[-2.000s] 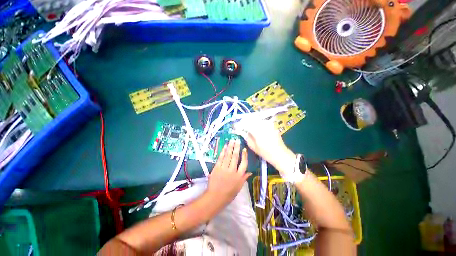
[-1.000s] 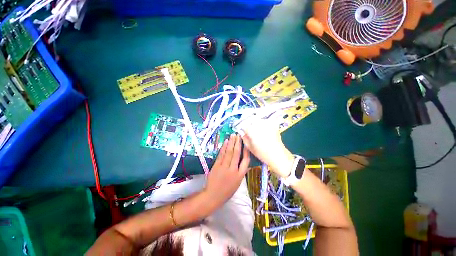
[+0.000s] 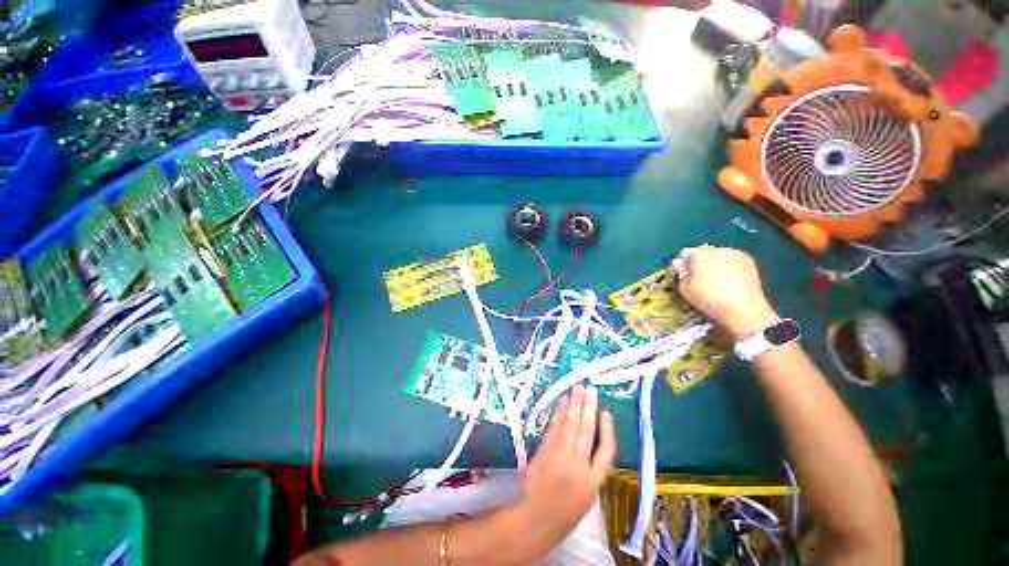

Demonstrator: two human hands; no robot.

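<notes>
The green main board (image 3: 448,374) lies mid-bench with white flat cables (image 3: 575,381) looping over it. My left hand (image 3: 570,453) rests with extended fingertips at the near edge of the boards and cables; I see nothing gripped. The yellow-tan key board (image 3: 653,303) lies at the right, tilted, with cables running to it. My right hand (image 3: 721,290) is on its upper right part with curled fingers; what the fingertips hold or press is hidden. A slim yellow board (image 3: 415,284) with one cable lies left. Two black speakers (image 3: 527,222) sit behind on thin red wires.
Blue trays of green boards and cables stand at left (image 3: 299,290) and back (image 3: 531,158). A white power supply (image 3: 246,55) is at back left, an orange fan (image 3: 763,149) at right. A yellow basket (image 3: 708,485) and green crate (image 3: 122,509) are below the bench. A red wire (image 3: 322,398) runs along the left.
My right hand has moved from the cable ends by the main board up and right onto the key board. My left hand stays at the boards' near edge. The view has shifted, showing more of the back.
</notes>
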